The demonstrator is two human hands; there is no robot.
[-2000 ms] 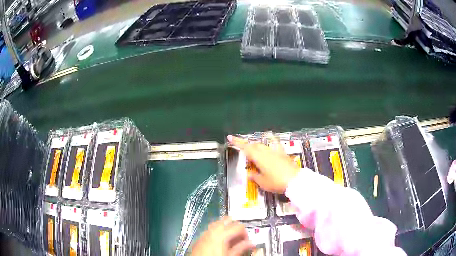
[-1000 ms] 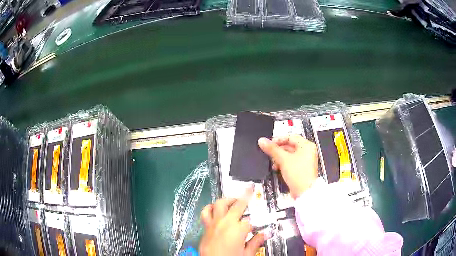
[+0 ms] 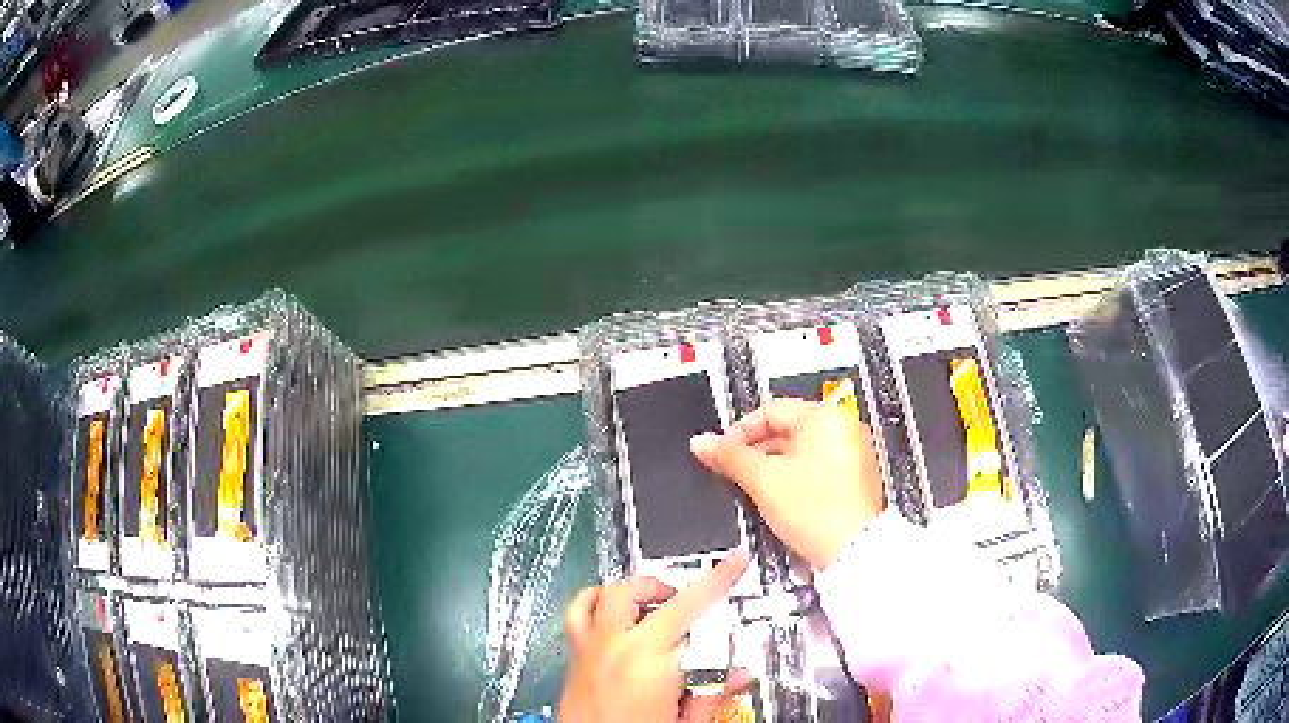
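Observation:
A plain black sheet (image 3: 676,473) lies over the back of the upper-left display module (image 3: 643,370) in the clear blister tray (image 3: 599,466). My right hand (image 3: 792,473) pinches the sheet's right edge between thumb and finger. My left hand (image 3: 643,643) is over the lower-left cell, its index finger at the sheet's bottom edge; I cannot tell if it grips anything. The upper-right module (image 3: 947,424) shows an orange strip and a red mark. My right hand and sleeve partly hide the upper-middle module (image 3: 824,384) and lower cells.
A tall stack of loaded trays (image 3: 304,466) stands left. Crumpled clear film (image 3: 530,579) lies beside the work tray. Black sheets (image 3: 1219,410) in a clear holder and a small yellow strip (image 3: 1089,463) are right. A pale rail (image 3: 474,389) runs behind. Clear trays (image 3: 778,40) stand across the bench.
The black sheet, absent at first and then tilted above the module, is now down and lined up with it. My right hand moved slightly left with it. The view has shifted down.

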